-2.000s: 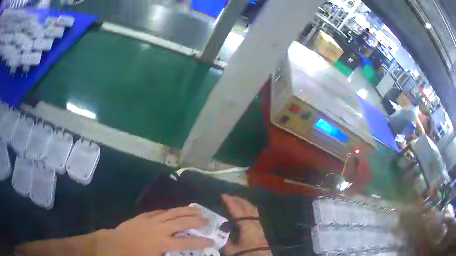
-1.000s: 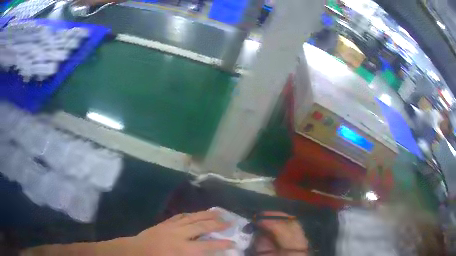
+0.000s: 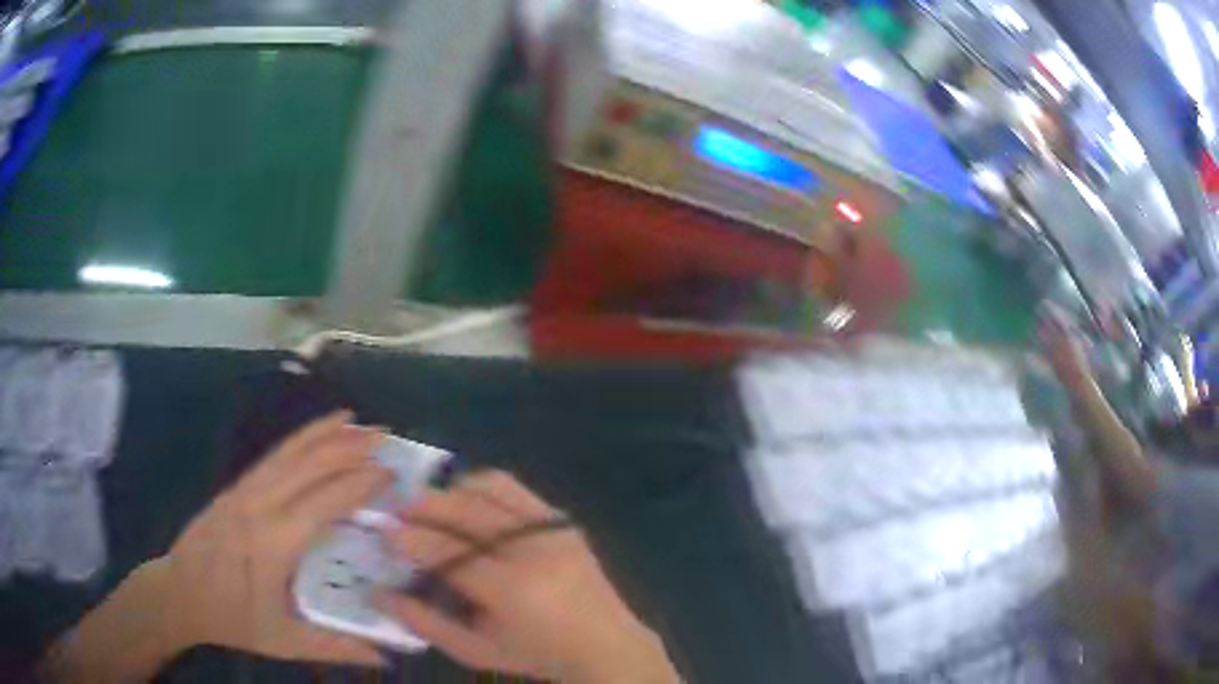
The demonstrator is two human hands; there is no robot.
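Two white socket adapters (image 3: 350, 577) lie side by side at the bottom left of centre, partly covered by both hands. My left hand (image 3: 254, 548) rests over their left side and holds them, fingers spread across the upper one. My right hand (image 3: 521, 575) is on their right side, its fingers closed on a thin black test lead (image 3: 501, 535). A dark piece at the lead's end is by the lower adapter; whether it is plugged in is blurred. Another small dark piece sits at the upper adapter's right corner.
Rows of white adapters (image 3: 909, 494) lie at right, more adapters (image 3: 51, 461) at left. A tester with blue display (image 3: 755, 158) and small red light stands on a red-brown stand (image 3: 668, 267). A post (image 3: 408, 147) and pale cable (image 3: 415, 330) are behind the mat. A person's arm (image 3: 1103, 414) is at far right.
The view has turned right and down, showing more right-hand rows. My right hand has moved from the adapters' right edge onto the lower adapter. My left hand still holds them.
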